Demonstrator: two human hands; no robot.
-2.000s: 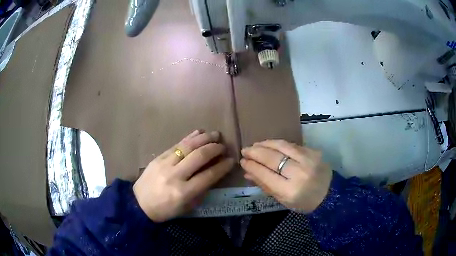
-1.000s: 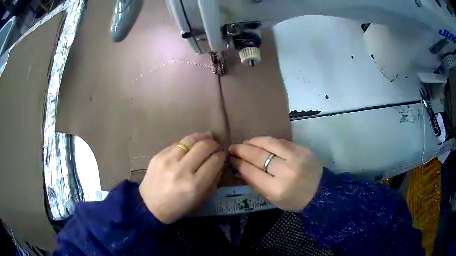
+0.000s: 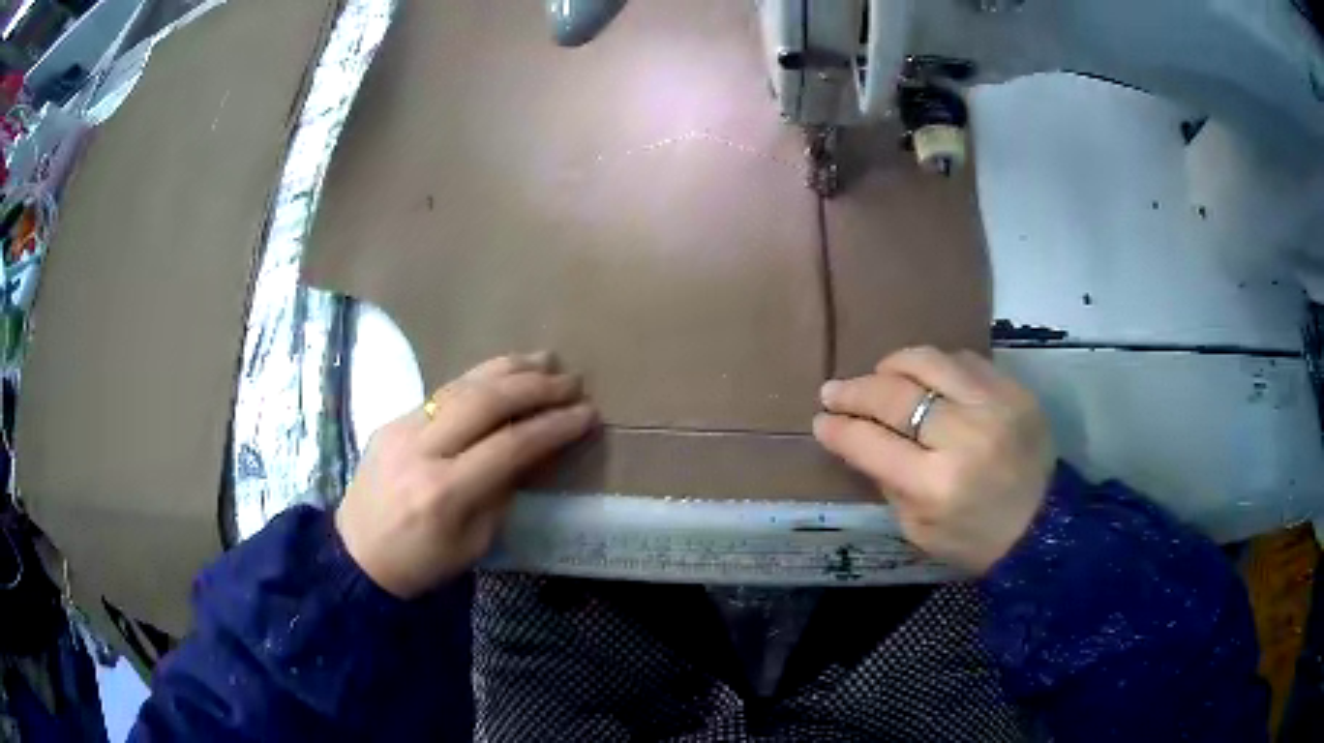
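Observation:
The brown garment panel (image 3: 479, 218) lies flat under the machine head. A brown patch pocket (image 3: 697, 334) of the same colour lies on it, its right edge running down from the presser foot (image 3: 822, 171). A pale stitch line curves left from the foot. My left hand (image 3: 458, 465) has its fingertips on the pocket's lower left corner. My right hand (image 3: 944, 453) has thumb and fingers on its lower right corner. The pocket's straight lower edge shows between the hands; the fingertips' undersides are hidden.
The white machine bed (image 3: 1133, 232) is at the right, with a tension knob (image 3: 940, 147) on the head. A shiny silvery strip (image 3: 291, 334) and brown waiting panels (image 3: 138, 334) are at the left. A ruler-marked table edge (image 3: 683, 544) runs in front.
My hands were close together on the pocket's right edge; my left hand has moved left, so they are now apart. The view has shifted, placing the machine head farther right.

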